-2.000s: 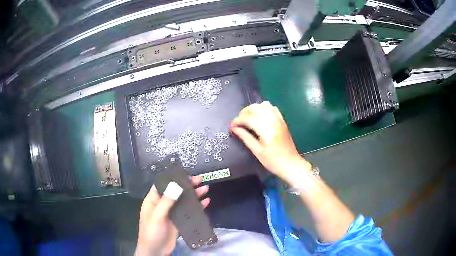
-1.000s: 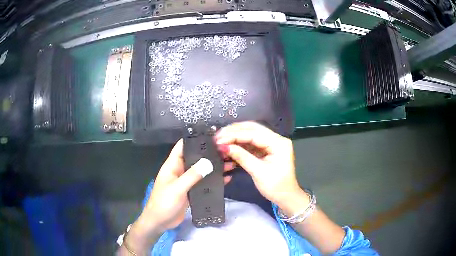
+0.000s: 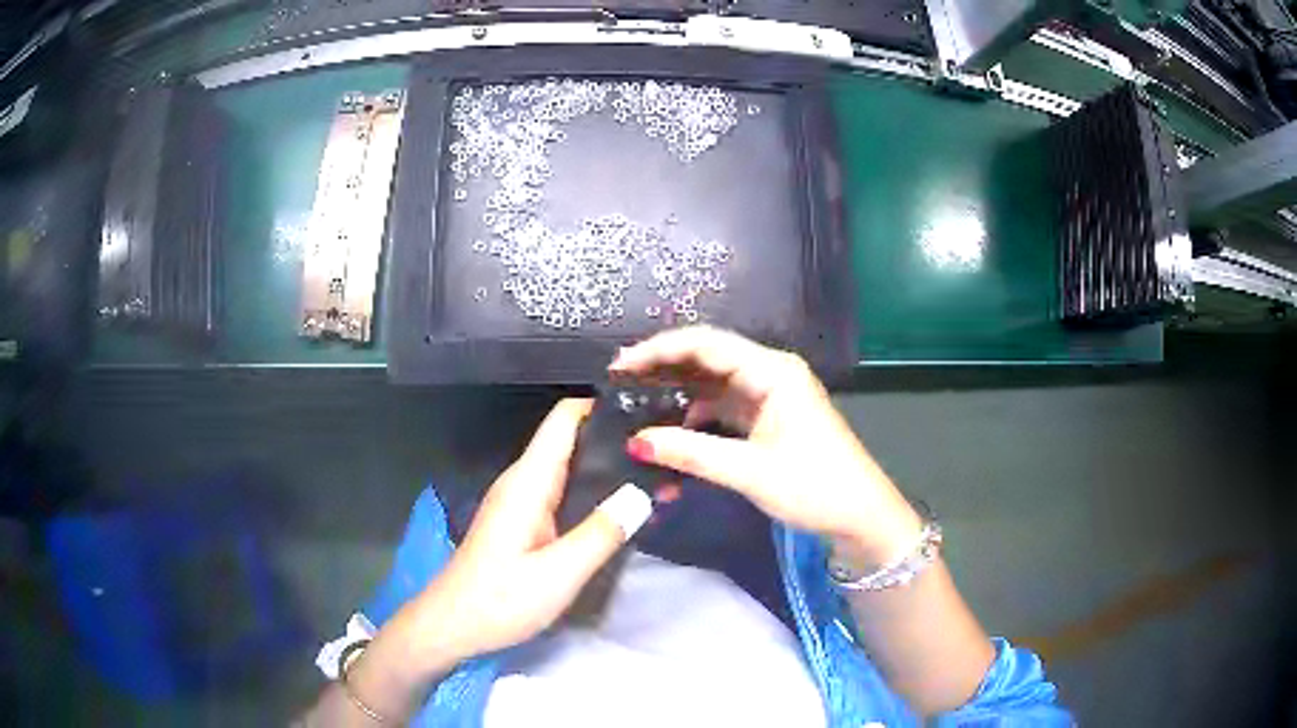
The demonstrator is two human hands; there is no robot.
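A dark fixture bar [image 3: 605, 444] is held in front of the tray's near edge, its far end with two bright metal pins facing up. My left hand [image 3: 526, 548] grips it from the left, the white-wrapped thumb on its face. My right hand [image 3: 761, 434] is at the bar's far end, fingers curled over the edge and thumb on the face. Whether a ring is between its fingers cannot be seen. The black tray [image 3: 839, 228] holds many small silver rings [image 3: 576, 270], scattered around its left, back and near parts.
A coppery-silver bar [image 3: 349, 213] lies left of the tray on the green ledge [image 3: 953, 235]. A dark stack [image 3: 164, 213] stands at the left, and a ribbed black stack [image 3: 1117, 206] at the right. Metal rails [image 3: 569, 36] run behind. A blurred blue stool [image 3: 164, 583] is at lower left.
My right hand has moved from the tray to the bar's far end and now closes around it. The bar has moved right and appears more foreshortened. The view has shifted.
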